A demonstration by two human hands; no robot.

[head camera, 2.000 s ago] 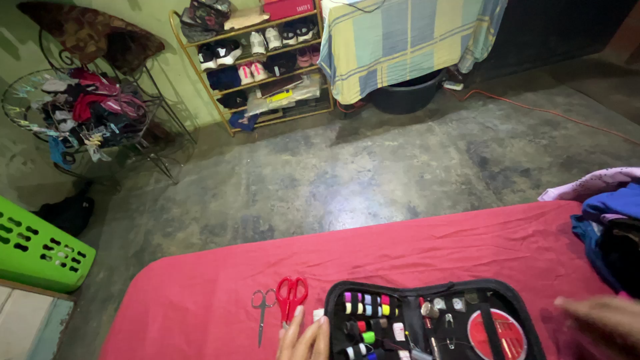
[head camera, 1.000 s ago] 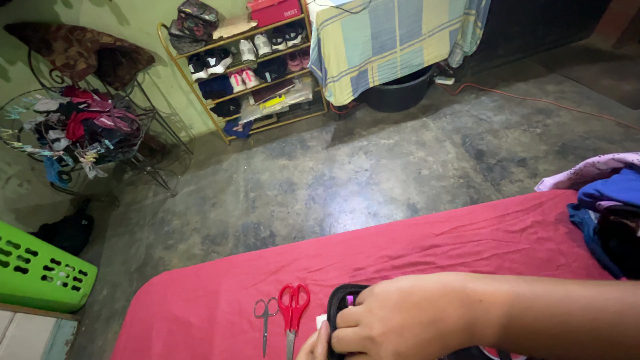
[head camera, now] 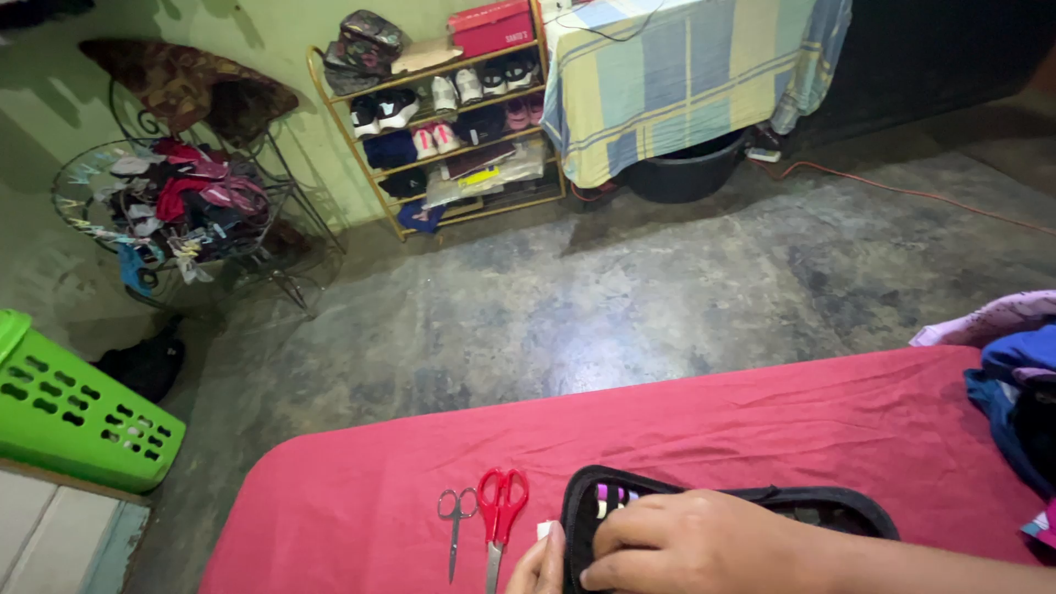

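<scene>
An open black zippered sewing kit case (head camera: 850, 502) lies on the red cloth (head camera: 379, 487) at the bottom of the view. My right hand (head camera: 701, 536) reaches across it, fingers bent down into its left half beside some small thread spools (head camera: 609, 495); whether they grip anything is hidden. My left hand (head camera: 540, 565), partly out of view, touches the case's left edge, next to a small white item (head camera: 544, 529). To the left lie red-handled scissors (head camera: 502, 503) and small metal scissors (head camera: 456, 511), side by side.
Piled clothes (head camera: 1019, 371) lie at the right edge. Beyond the cloth are a concrete floor (head camera: 495, 330), a shoe rack (head camera: 445, 124), a black tub (head camera: 689, 173), a green plastic basket (head camera: 82, 412) and a metal stand with hanging laundry (head camera: 190, 198).
My right hand was at the case's right side two seconds ago; it has moved left over the case and now covers much of it. My left hand remains by the left edge.
</scene>
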